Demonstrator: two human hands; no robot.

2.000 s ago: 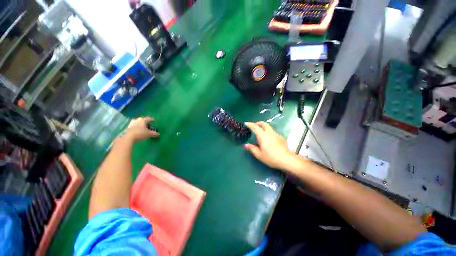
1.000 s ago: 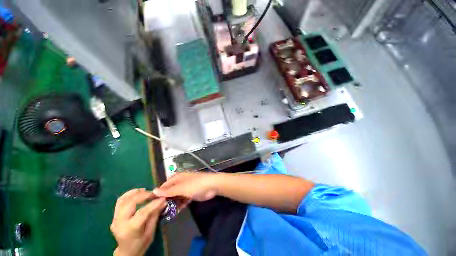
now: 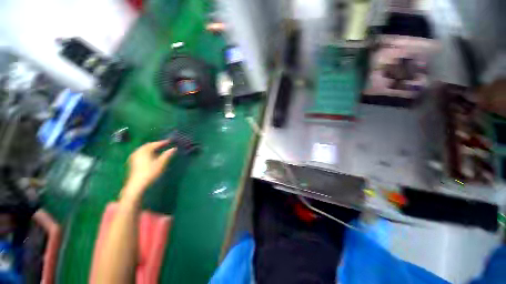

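The view is blurred. My left hand (image 3: 145,166) is over the green bench, thumb and finger apart, fingertips at the near left end of a dark cluster of small modules (image 3: 186,142). No module shows clearly between the fingers. My right hand (image 3: 494,97) is cut off by the right edge, beside the upper end of the brown loading fixture (image 3: 469,138). Its fingers and anything in them cannot be made out. A dark scrap or single module (image 3: 120,135) lies left of the cluster.
A black fan (image 3: 186,83) stands behind the cluster. A pink foam tray (image 3: 152,238) lies under my left forearm. A blue box (image 3: 71,121) is at left. On the machine bed are a green dotted plate (image 3: 335,83), a pink screw feeder (image 3: 398,69) and a red button (image 3: 396,198).
My hands, together on a small module one second ago, are now apart: left back at the module cluster, right at the brown fixture. The view has shifted left, bringing the pink tray back into sight.
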